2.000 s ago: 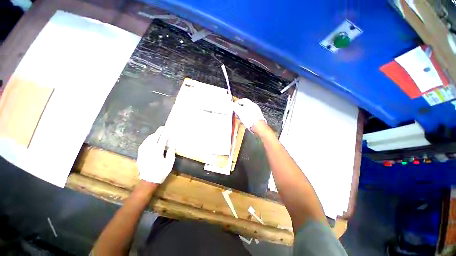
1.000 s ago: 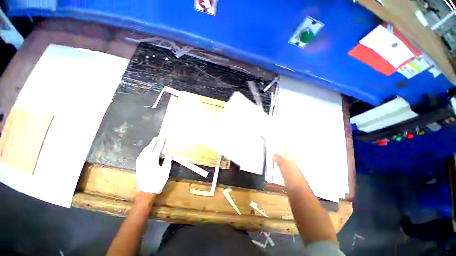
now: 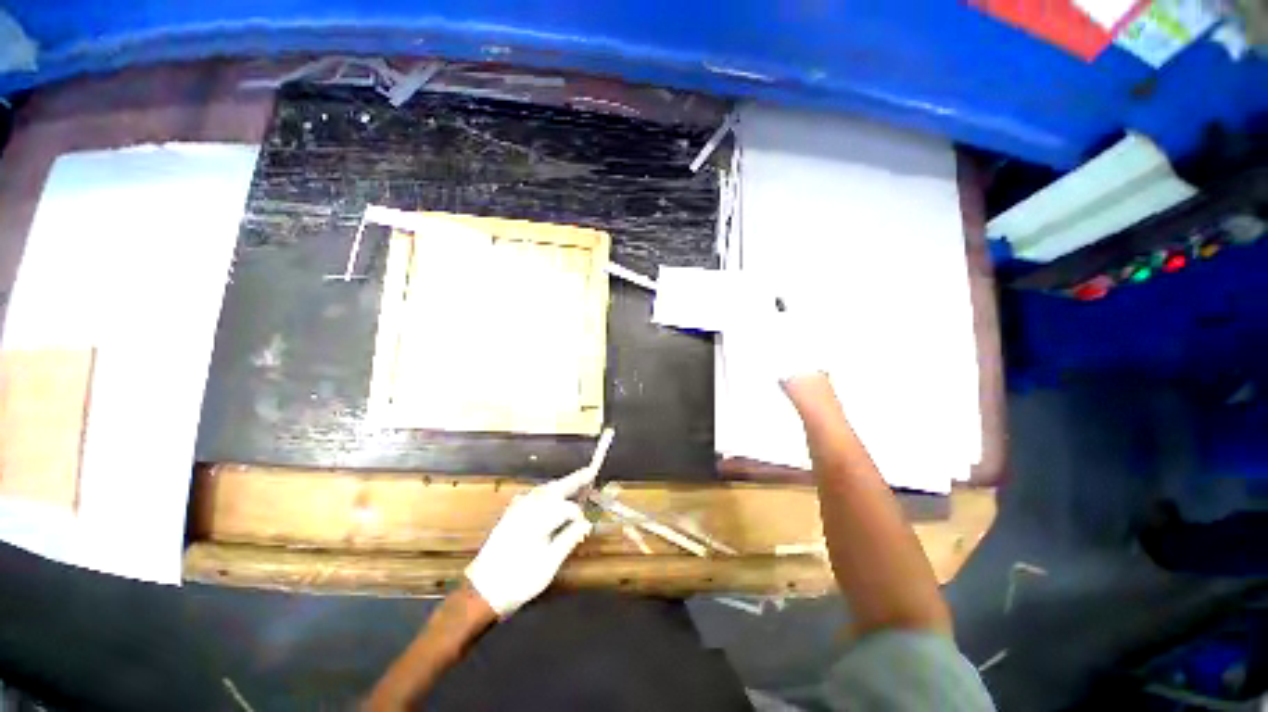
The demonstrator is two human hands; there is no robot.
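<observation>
The yellow-tan cutting die [image 3: 594, 327] lies on the black pad, with white sheet inside its frame. My gloved left hand [image 3: 540, 543] is at the wooden ledge below the die, its fingers closed on thin white offcut strips [image 3: 604, 454]. My gloved right hand [image 3: 783, 331] is right of the die, over the large white sheets [image 3: 890, 278]. A white piece [image 3: 687, 298] sticks out left of this hand, past the sheets' left edge. Glove and sheets blend, so the right fingers and their hold on the piece cannot be made out.
A large white sheet [image 3: 139, 251] with an orange-tan pad [image 3: 45, 424] lies at left. Offcuts [image 3: 396, 81] lie along the bed's back edge and an L-shaped strip [image 3: 359, 244] beside the die. The wooden ledge [image 3: 320, 512] runs along the front. The blue beam [image 3: 556, 35] crosses the back.
My left hand has moved right and down from the die's left edge to strips at the ledge. My right hand has moved the white piece rightward off the die to the sheets.
</observation>
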